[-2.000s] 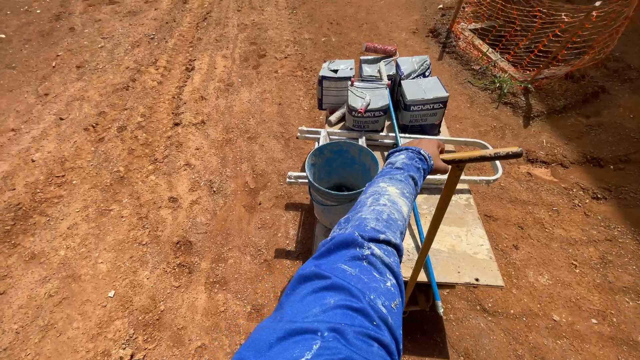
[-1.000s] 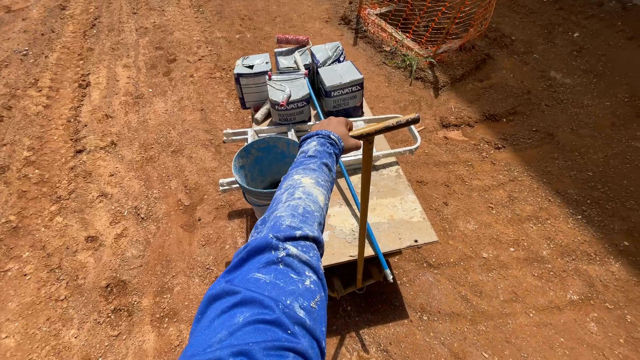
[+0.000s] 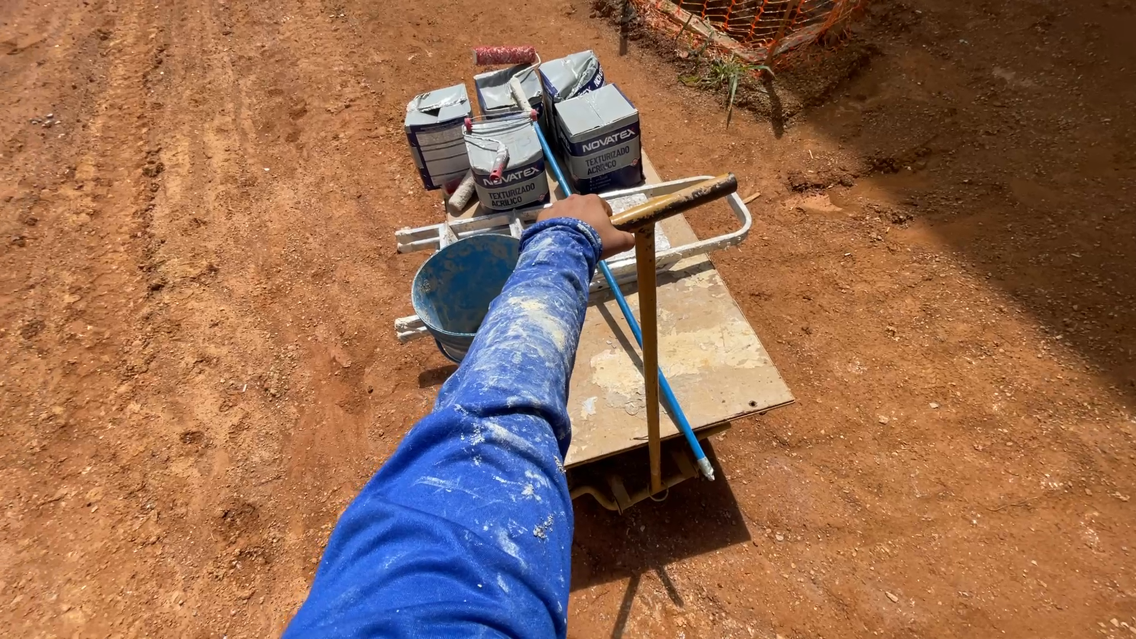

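Note:
My left hand (image 3: 590, 220), at the end of a paint-stained blue sleeve, is closed around the left part of a worn T-shaped handle (image 3: 679, 202). The handle's yellow post (image 3: 649, 364) rises from the near end of a low cart with a plywood deck (image 3: 710, 346). A blue bucket (image 3: 461, 284) stands left of my forearm. Beneath my hand, a white metal ladder (image 3: 701, 244) lies across the deck. A blue extension pole (image 3: 652, 355) runs lengthwise. Several Novatex acrylic texture containers (image 3: 599, 142) stand at the far end. My right hand is out of view.
Paint rollers, one with a red sleeve (image 3: 504, 56), rest among the containers. Orange mesh fencing (image 3: 763, 27) borders a hollow at the upper right, beside a tuft of grass (image 3: 728, 73). Rutted reddish dirt (image 3: 177, 311) surrounds the cart, with shade on the right.
The view has swung to the right. The handle's post leaned rightward in the oldest frame and now appears nearly upright. My left hand keeps its hold.

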